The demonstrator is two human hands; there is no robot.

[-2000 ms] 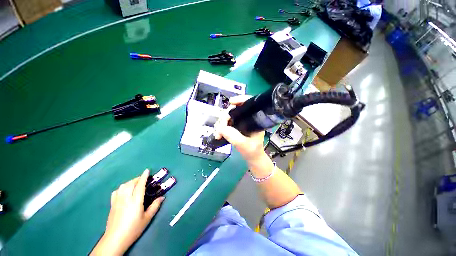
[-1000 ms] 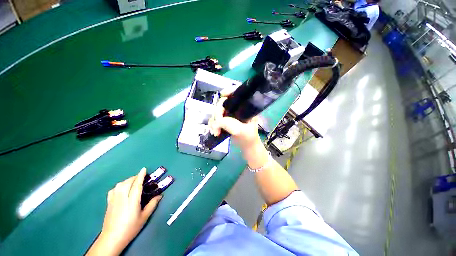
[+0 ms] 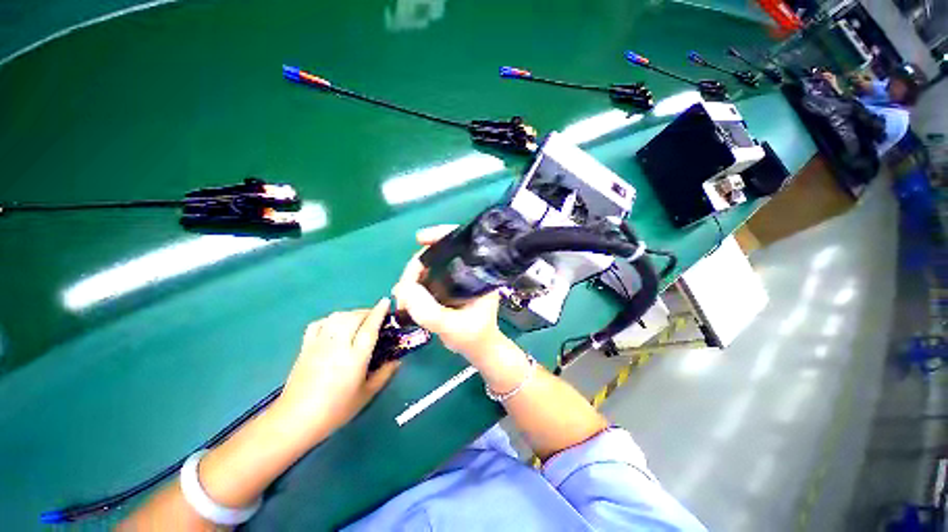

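Observation:
My left hand (image 3: 338, 364) holds a black connector housing (image 3: 398, 341) on the green bench edge. Its black cord runs back beneath my left wrist to a blue tip (image 3: 54, 516) at the lower left. My right hand (image 3: 454, 310) grips the black electric screwdriver (image 3: 473, 253), tilted over the housing. The driver tip is hidden by my right hand and the tool. A thick black screwdriver cable (image 3: 634, 272) loops from the tool's rear. The white screw feeder (image 3: 587, 177) stands just behind the tool and is partly covered by it.
Cable assemblies (image 3: 241, 206) lie spaced along the green belt (image 3: 156, 125). A second feeder (image 3: 686, 166) stands farther along the bench. A white strip (image 3: 437, 395) lies flat near my right wrist. A person (image 3: 889, 109) in blue is at the far right beside a black bag (image 3: 837, 125).
My right hand and the screwdriver have moved from the feeder to the housing under my left hand. The view has turned, and the belt cables have shifted in it.

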